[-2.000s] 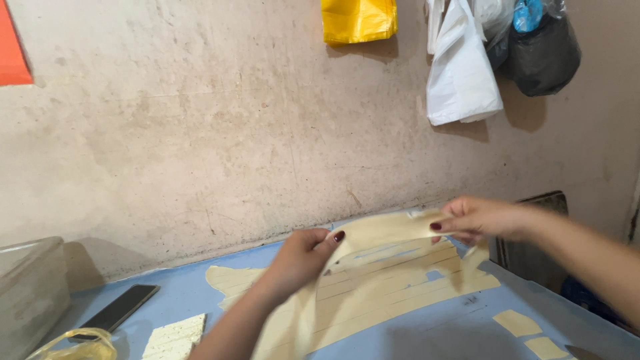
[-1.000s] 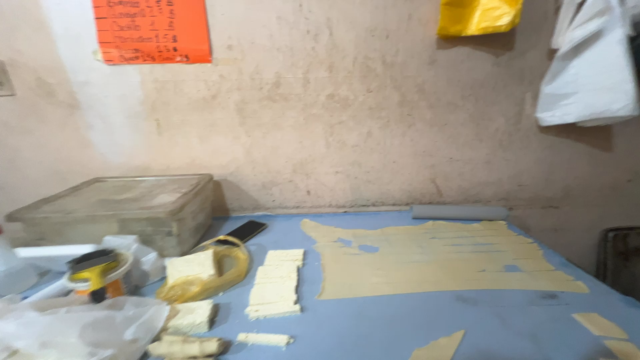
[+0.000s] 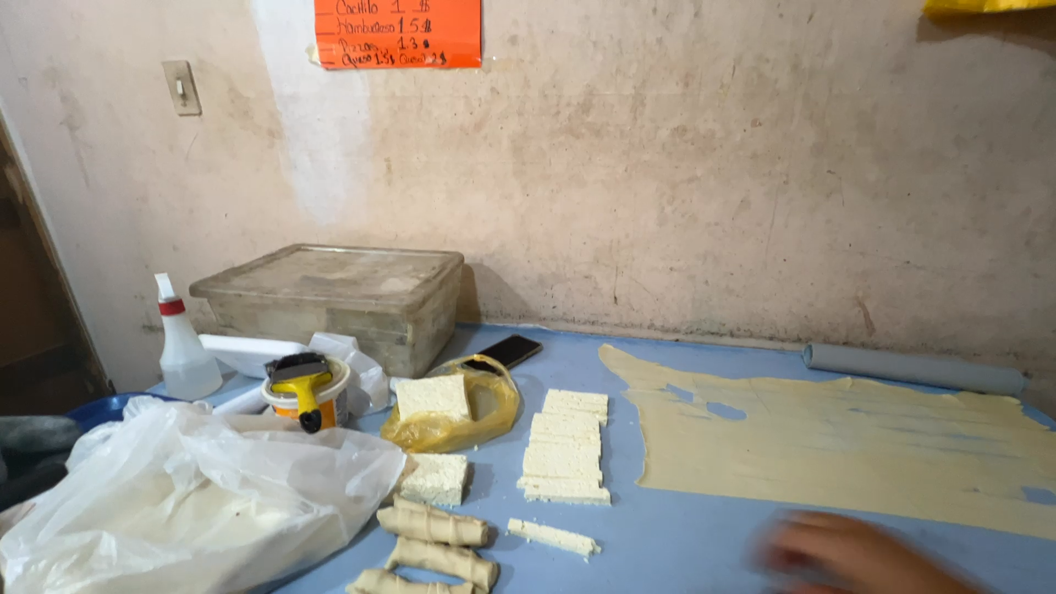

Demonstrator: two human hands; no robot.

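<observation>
My right hand, blurred, is at the lower right edge, just below a thin cut dough sheet with holes and slits; whether it holds anything cannot be told. My left hand is out of view. Left of the sheet lies a row of overlapping white cheese slices, with a single cheese stick below it. Several dough-wrapped rolls lie at the bottom centre. Above them sit a cheese block and another block on a yellow plastic bag.
A grey tube lies along the wall. At the left are a lidded plastic box, a phone, a spray bottle, a yellow-handled scraper on a tub and a large white plastic bag.
Two seconds ago both hands held a dough strip above the sheet; one second ago neither was in view. Now my right hand shows at the lower right. The view has swung left.
</observation>
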